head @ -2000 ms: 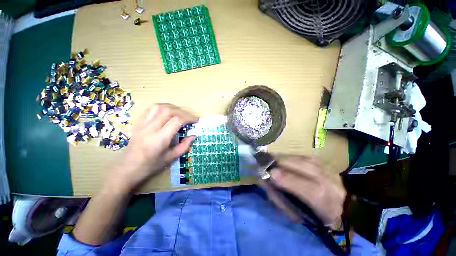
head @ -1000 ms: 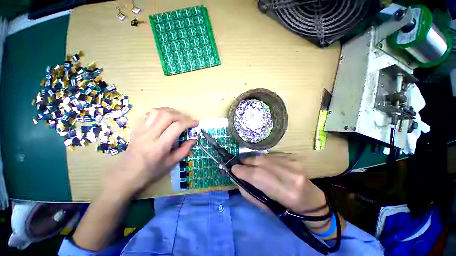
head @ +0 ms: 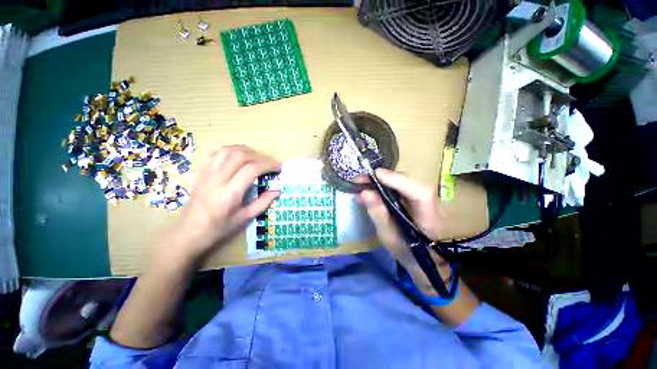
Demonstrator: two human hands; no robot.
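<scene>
The green circuit board panel (head: 302, 216) lies close to my body on a white sheet, with black and orange components along its left edge. My left hand (head: 234, 187) rests at the panel's upper left corner, thumb and fingertips around a small dark component (head: 267, 178), partly hidden by the fingers. My right hand (head: 403, 209) holds the black soldering iron (head: 389, 196). The iron's tip points up and away, above the far left rim of the round brown pot (head: 390, 144), which holds silvery shavings.
A loose pile of small components (head: 126, 144) lies at the left. A spare green panel (head: 265, 61) and a few loose parts (head: 202, 40) lie farther back. A black fan (head: 432, 25) and the off-white solder feeder (head: 490, 115) with its reel (head: 587, 47) stand at the right.
The iron has left the panel's upper left corner and moved up and right over the pot with my right hand. My left hand stays at the panel's corner. The whole view has shifted slightly.
</scene>
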